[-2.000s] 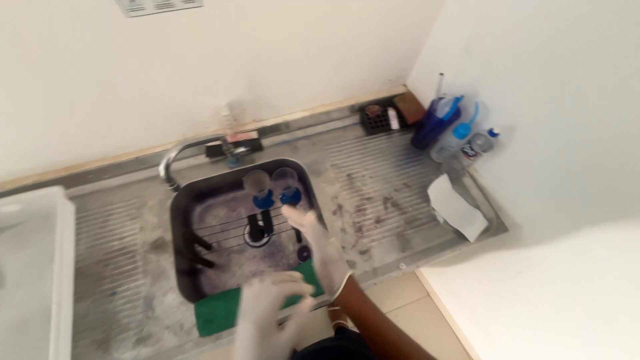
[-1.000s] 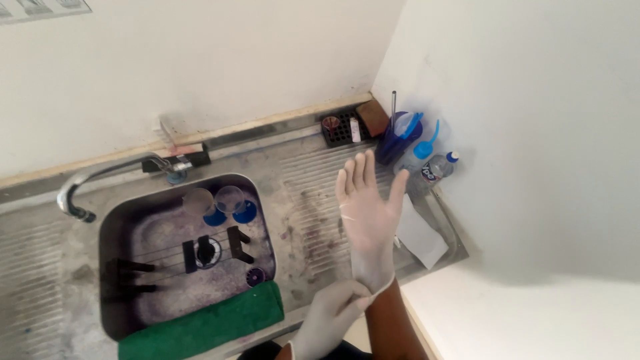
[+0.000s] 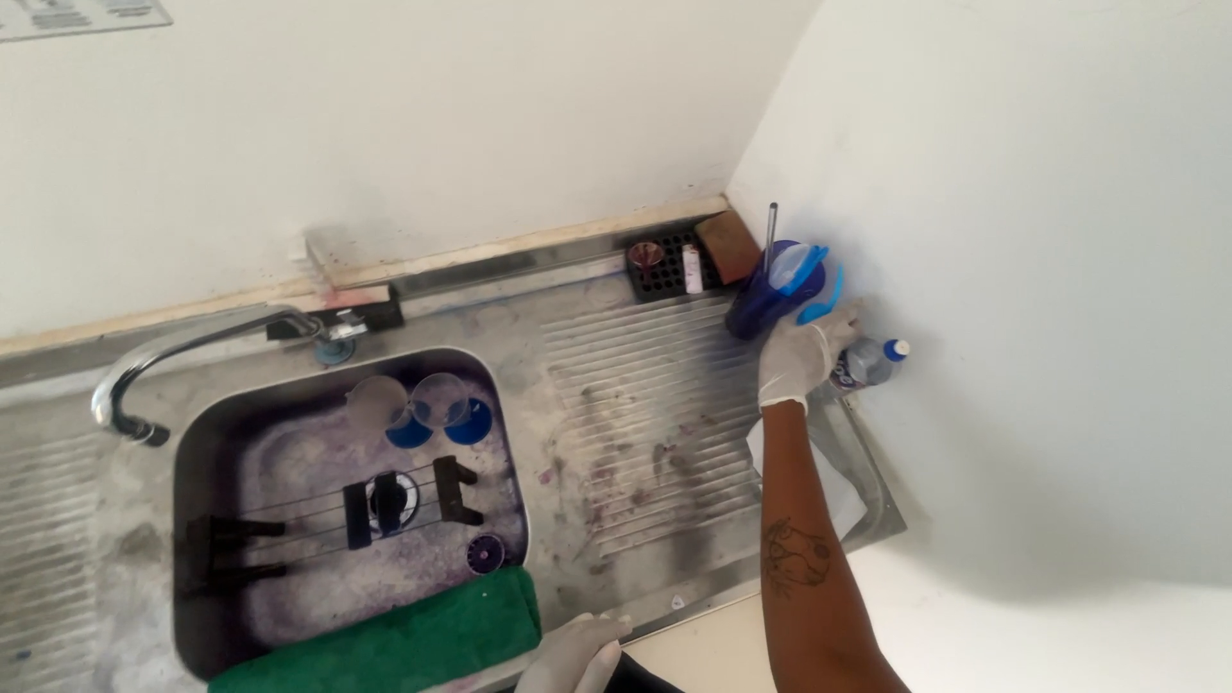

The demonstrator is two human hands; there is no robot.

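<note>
My right hand (image 3: 801, 356), in a white glove, reaches to the far right corner of the steel counter. It is at a squeeze wash bottle with a blue spout (image 3: 820, 306); the bottle's body is hidden behind the hand, and the fingers seem closed around it. Left of it leans a dark blue container (image 3: 770, 298) with a metal rod and a blue-rimmed piece in it. On its right stands a clear plastic bottle with a blue cap (image 3: 871, 362). My left hand (image 3: 577, 654), gloved too, is low at the counter's front edge, partly cut off, with nothing seen in it.
The stained sink (image 3: 346, 462) holds a black rack on metal rods (image 3: 356, 515), clear and blue cups (image 3: 443, 402) and a small round drain piece (image 3: 486, 553). A green towel (image 3: 385, 645) lies along its front edge. Beyond are a faucet (image 3: 192, 342), black tube rack (image 3: 664, 274) and brown sponge (image 3: 729, 246).
The left hand has let go of the right glove's cuff and is lower at the front edge. My right hand, held up with spread fingers a second ago, has moved to the bottles at the back right.
</note>
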